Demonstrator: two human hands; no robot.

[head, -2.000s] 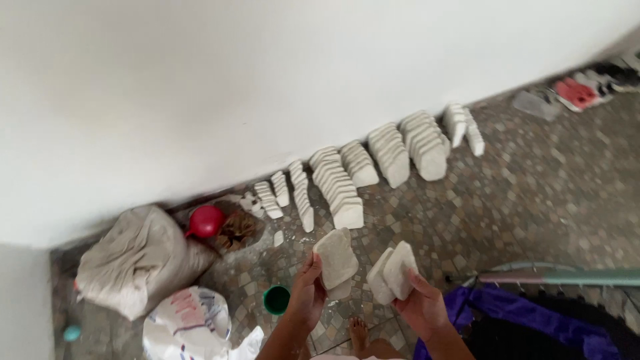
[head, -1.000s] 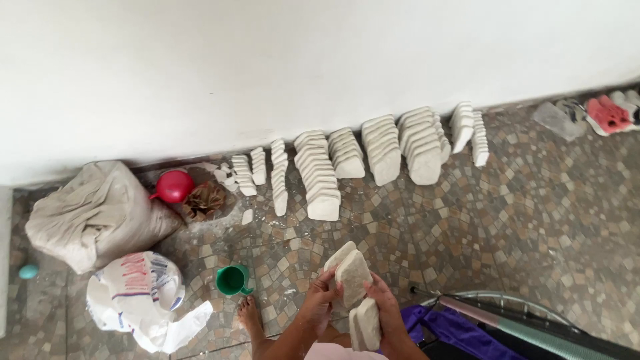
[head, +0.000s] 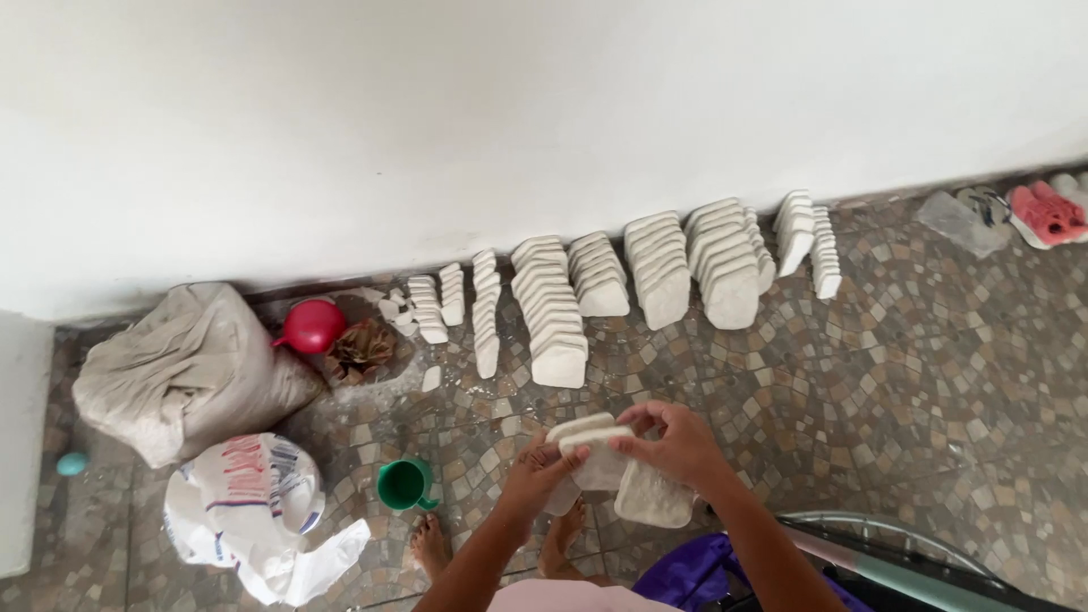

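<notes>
Several off-white slabs (head: 598, 459), flat with rounded corners, are held between my two hands above the floor. My left hand (head: 544, 472) grips them from the left, its thumb on the front of one slab. My right hand (head: 676, 446) holds the upper right edges, with another rough slab (head: 654, 497) hanging below its fingers. Beyond my hands, rows of similar slabs (head: 558, 364) lean one against another along the base of the white wall. Narrower rows (head: 486, 314) stand to the left, and more rows (head: 731, 297) to the right.
A green mug (head: 405, 484) stands by my feet. Leftward are a filled sack (head: 195, 365), a white plastic bag (head: 242, 501), a red balloon-like object (head: 313, 326) and crumpled brown paper (head: 361, 348). Purple fabric (head: 693, 569) and a metal frame (head: 901, 578) lie lower right; pink shoes (head: 1050, 212) sit far right.
Two seconds ago my hands were apart, each holding slabs; now they are together on the slabs. One slab hangs lower under my right hand. The view has shifted.
</notes>
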